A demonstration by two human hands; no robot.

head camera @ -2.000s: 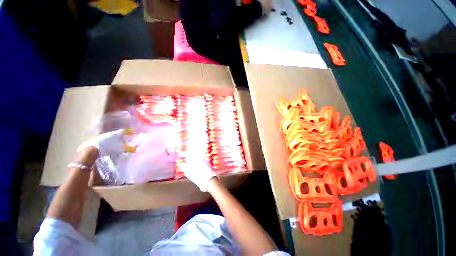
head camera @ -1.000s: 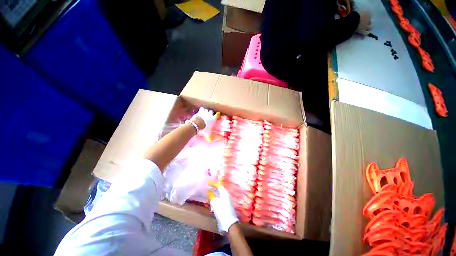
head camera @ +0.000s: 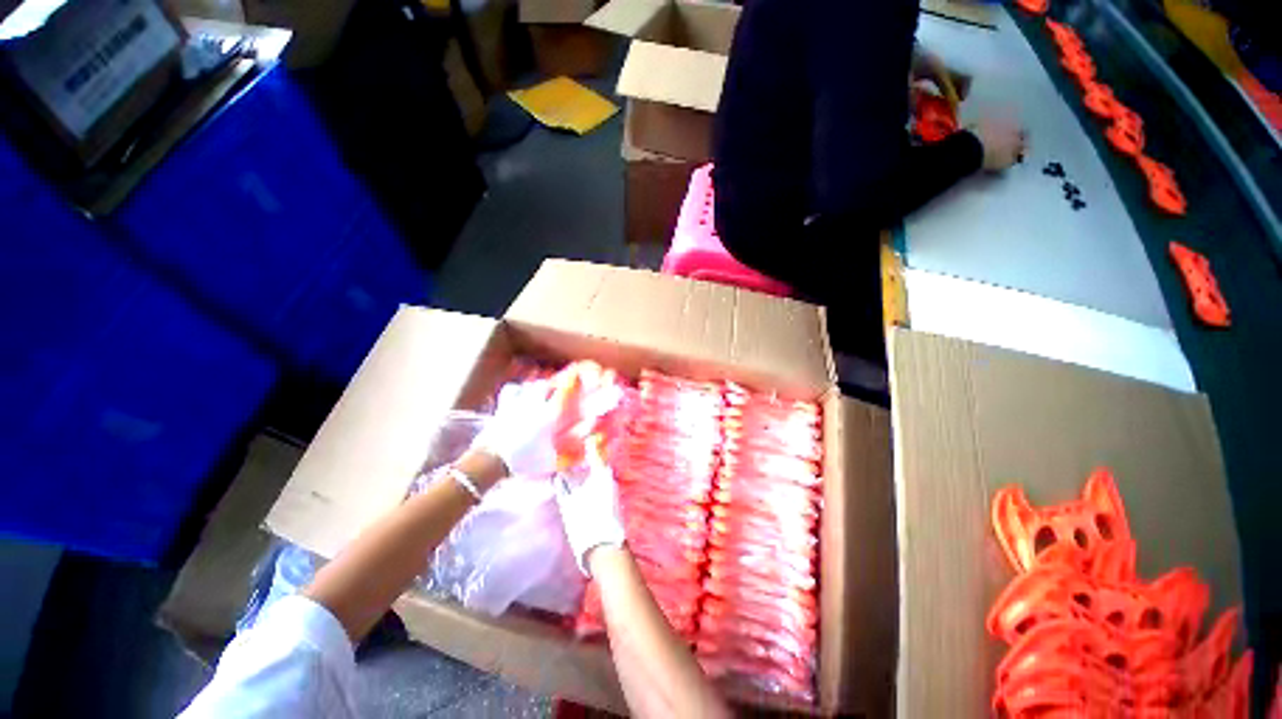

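My left hand (head camera: pixel 523 426), in a white glove with coloured fingertips, is inside the open carton (head camera: pixel 672 306) at its left part. It holds an orange bagged shell (head camera: pixel 588 403). My right hand (head camera: pixel 589 514), gloved in white, is just below, its fingertips at the lower end of the same shell; whether they grip it is blurred. Rows of bagged shells (head camera: pixel 761 534) in clear film fill the carton's middle and right. Crumpled clear plastic bags (head camera: pixel 499 541) lie at its left, below my left hand.
Loose orange shells (head camera: pixel 1083 618) lie piled on a cardboard sheet (head camera: pixel 1047 421) at right. A conveyor (head camera: pixel 1125 211) carries spaced shells. A person in dark clothes (head camera: pixel 830 127) works ahead beside a pink stool (head camera: pixel 703 239). Blue boxes (head camera: pixel 267 267) stand left. Another carton (head camera: pixel 668 99) stands behind.
The view has shifted. My left hand has moved down and my right hand up, so they are now close together at an orange bagged shell lifted from the carton's contents.
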